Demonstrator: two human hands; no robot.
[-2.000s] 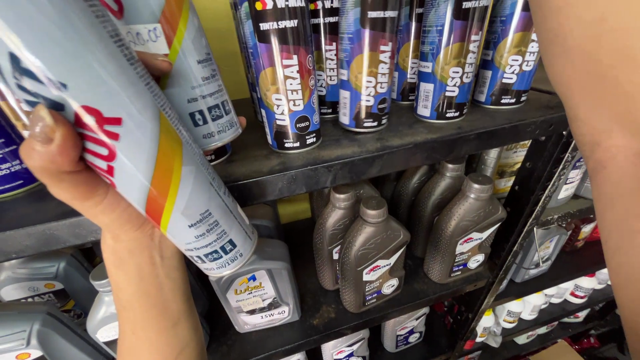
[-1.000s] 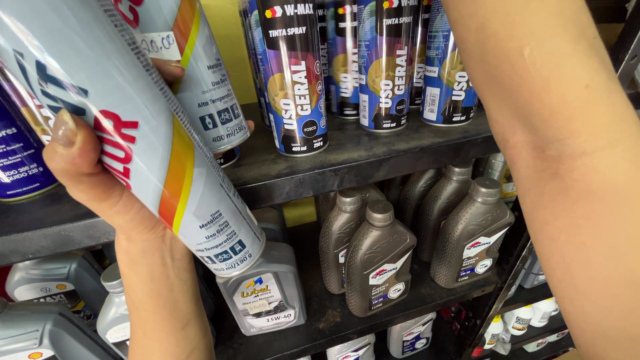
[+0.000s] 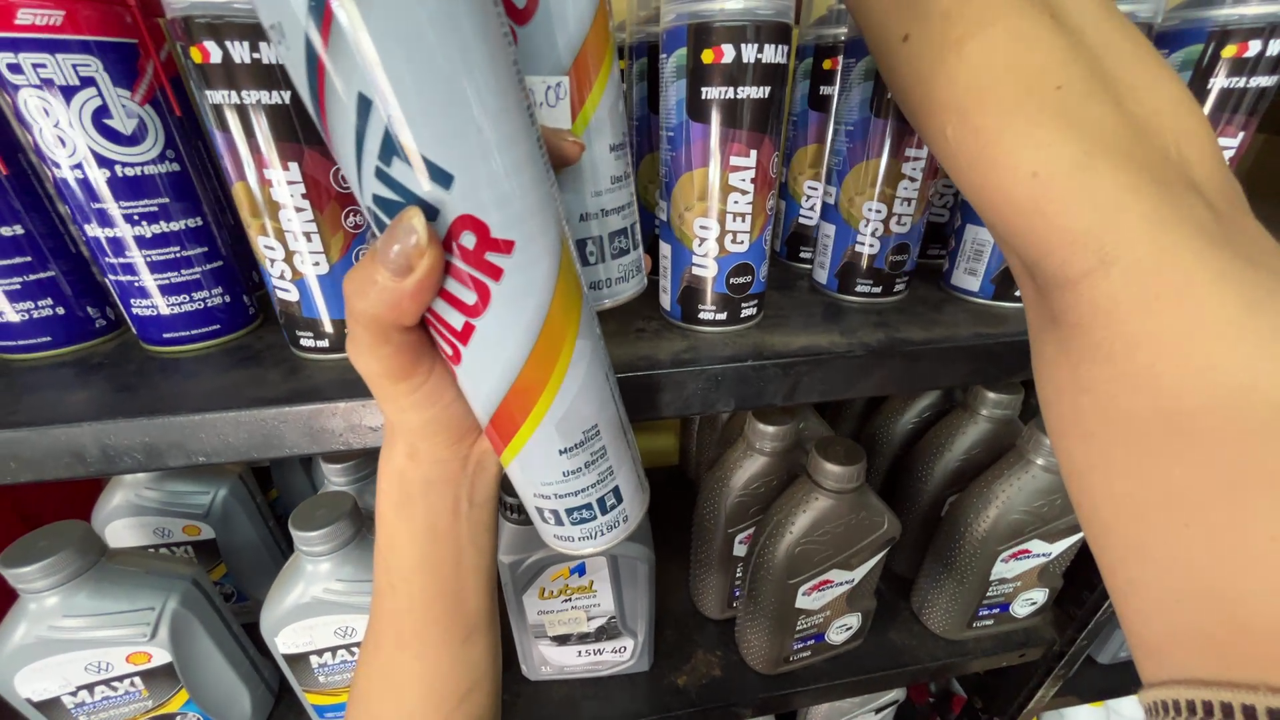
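My left hand [image 3: 410, 330] grips a light grey spray paint can [image 3: 540, 350] with red lettering and an orange-yellow stripe, tilted in front of the shelf. Fingertips show behind it, against a second can of the same kind [image 3: 605, 220] that bears a small price sticker. W-MAX spray cans [image 3: 715, 170] stand in a row on the upper shelf. My right forearm [image 3: 1090, 240] reaches up across the right side, and its hand is out of the frame at the top.
Blue Car 80 cans [image 3: 135, 190] stand at the left of the black metal shelf [image 3: 830, 350]. Below are a grey Lubel oil bottle [image 3: 577, 610], dark Montana bottles [image 3: 820, 560] and grey Maxi bottles [image 3: 110, 640].
The view has shifted left, and more of the blue cans shows. My left hand keeps hold of the grey can, which stands more upright and further right in the view.
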